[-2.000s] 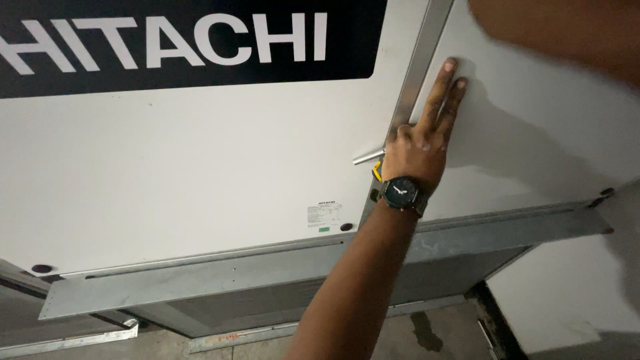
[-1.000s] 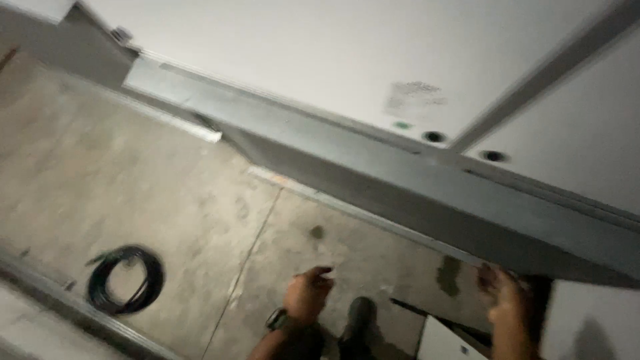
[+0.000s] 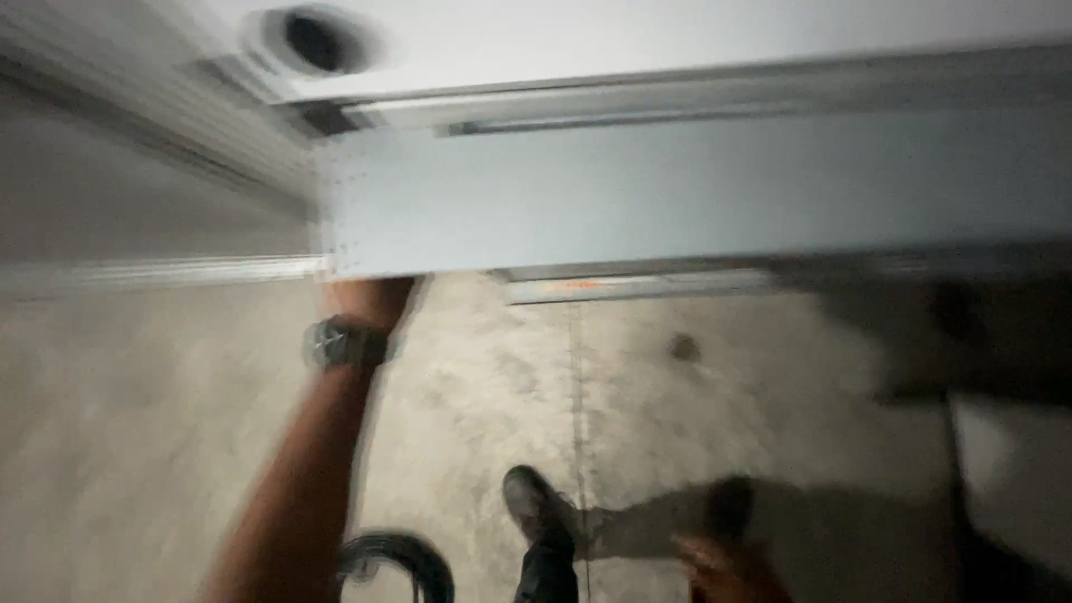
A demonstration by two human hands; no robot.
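My left hand point(image 3: 368, 295), with a wristwatch point(image 3: 342, 342) above the forearm, reaches to the lower edge of a grey sheet-metal ledge point(image 3: 586, 193). Its fingers are hidden under or behind that ledge, so what they hold or touch cannot be seen. Low in the view, right of centre, my right hand point(image 3: 724, 565) is blurred over the concrete floor, nearest to a dark shoe point(image 3: 730, 502); whether it holds anything is unclear. Above the ledge runs the bottom of a white panel point(image 3: 670, 38) with a round dark fitting point(image 3: 314, 40) near its corner.
A coil of black cable or hose point(image 3: 402, 557) lies on the concrete floor point(image 3: 469, 402) at the bottom, beside my other shoe point(image 3: 532, 502). A metal strip point(image 3: 636, 286) runs along the floor below the ledge. A pale panel point(image 3: 1013, 469) stands at the lower right.
The view has swung down and left along the white cabinet. My left hand, seen on the panel first and then over the floor, is now at the ledge's left end.
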